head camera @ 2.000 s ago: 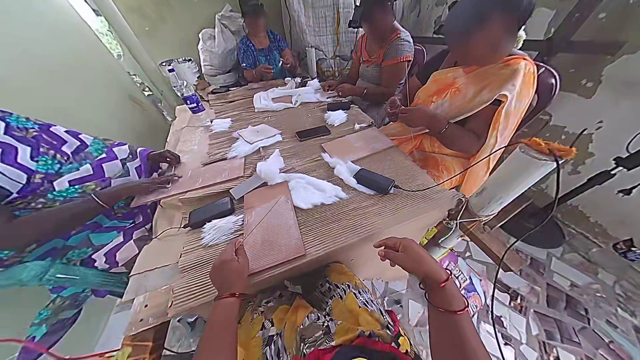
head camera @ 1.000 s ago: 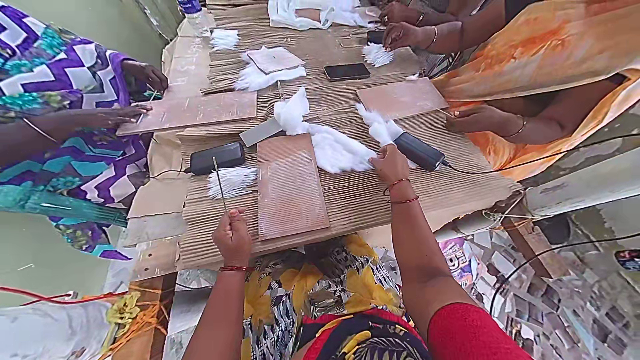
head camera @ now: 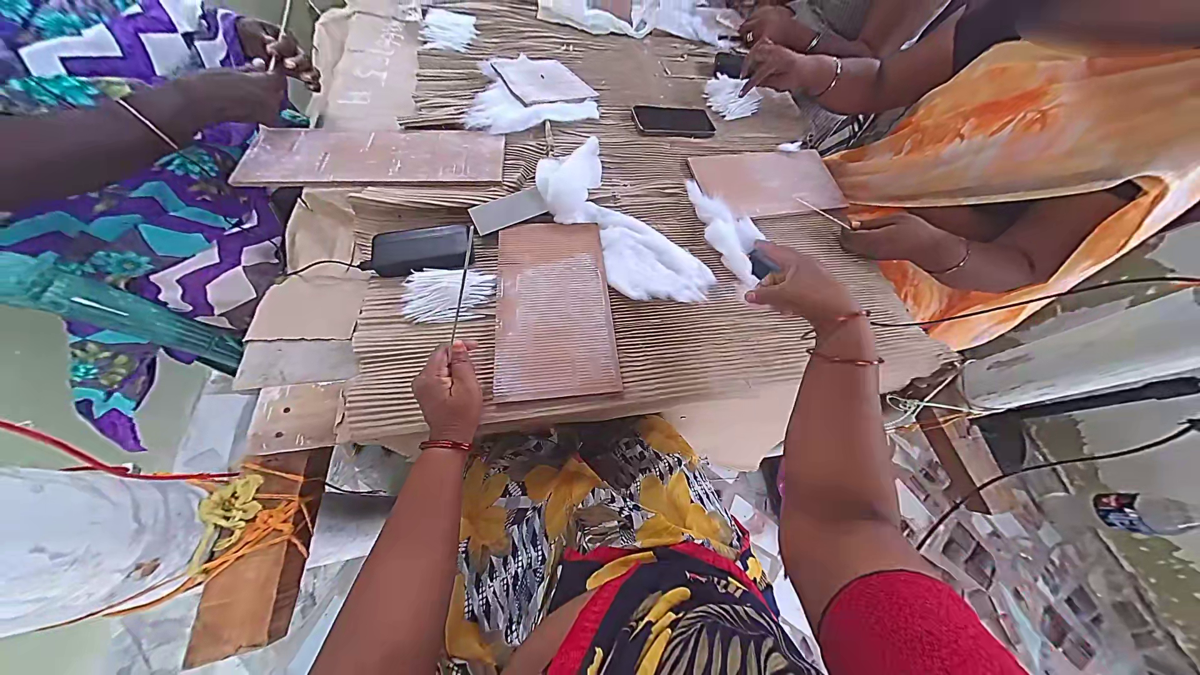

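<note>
My left hand [head camera: 448, 389] grips a thin stick [head camera: 462, 291], held upright at the near left of a ridged brown board [head camera: 558, 314]. My right hand [head camera: 804, 289] is at the lower end of a strip of white cotton [head camera: 724, 230], over a dark device [head camera: 765, 264] that it mostly hides; whether its fingers hold cotton or the device I cannot tell. A larger piece of cotton [head camera: 652, 255] lies between board and right hand. Left of the board are a pile of white cotton wicks [head camera: 448, 294], a black device [head camera: 420, 248] and a flat grey bar [head camera: 507, 211].
Corrugated cardboard [head camera: 675, 352] covers the table. A long board [head camera: 375, 157] lies before a person at the left; another board [head camera: 764, 181] is near a person in orange cloth, whose hand holds a thin stick. Farther back are a phone [head camera: 673, 121] and cotton under a tile [head camera: 544, 81]. Cables cross the right side.
My right hand was raised at the table's near edge two seconds ago and has moved forward to the cotton and dark device. The left person's hands have lifted off the long board.
</note>
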